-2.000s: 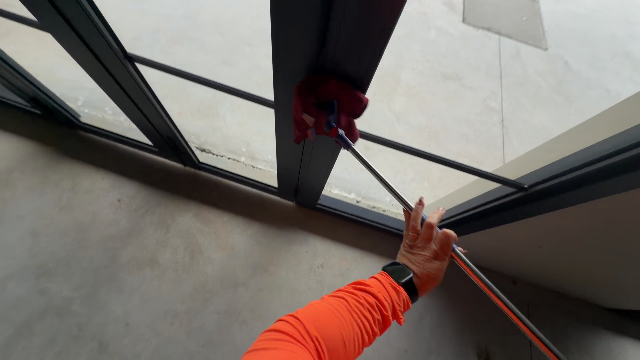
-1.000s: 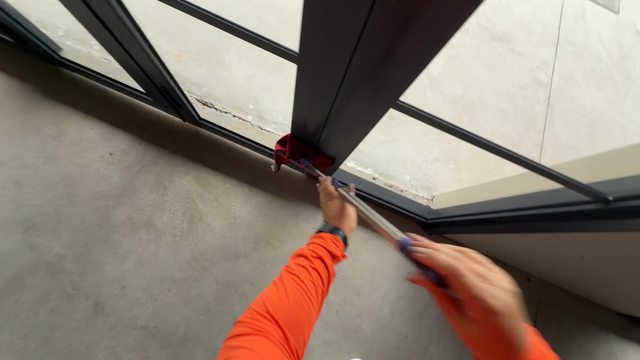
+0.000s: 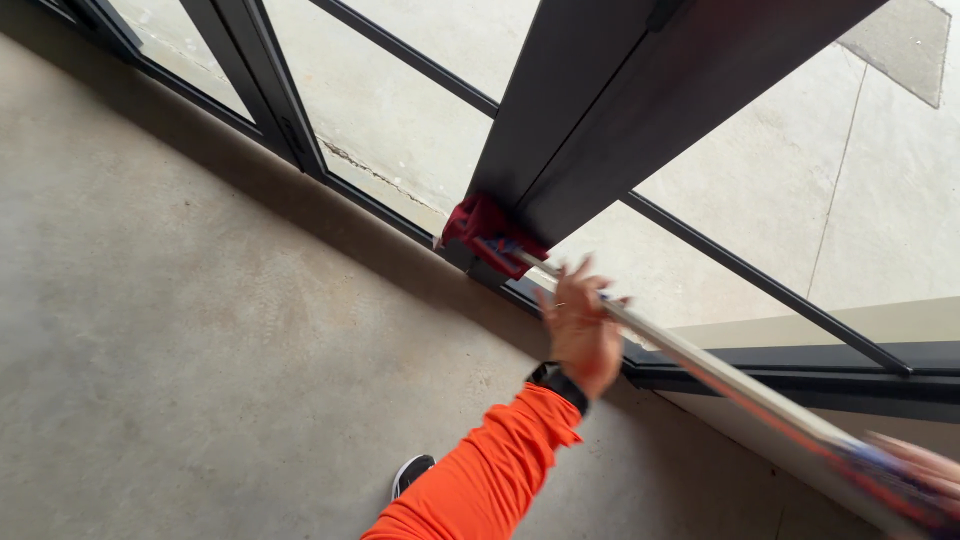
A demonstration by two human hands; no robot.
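A metal pole (image 3: 712,367) runs from the lower right up to a mop head wrapped in a dark red cloth (image 3: 480,221). That cloth presses against the foot of a wide dark metal door frame post (image 3: 592,97). Just behind the mop head, my left hand (image 3: 585,326) is at the pole with its fingers spread; a black watch and an orange sleeve show below it. Blurred at the right edge, my right hand (image 3: 919,469) is on the pole's blue and red grip end, only partly in view.
Glass panes with thin dark bars (image 3: 772,281) flank the post. A dark bottom rail (image 3: 375,202) meets the concrete floor (image 3: 187,322). At the right stands a low wall (image 3: 810,427) under a dark sill. My shoe (image 3: 412,472) shows at the bottom.
The red cloth has moved down the post since two seconds ago. My right hand, near the middle of the pole one second ago, is now at the right edge. My left hand's fingers have spread.
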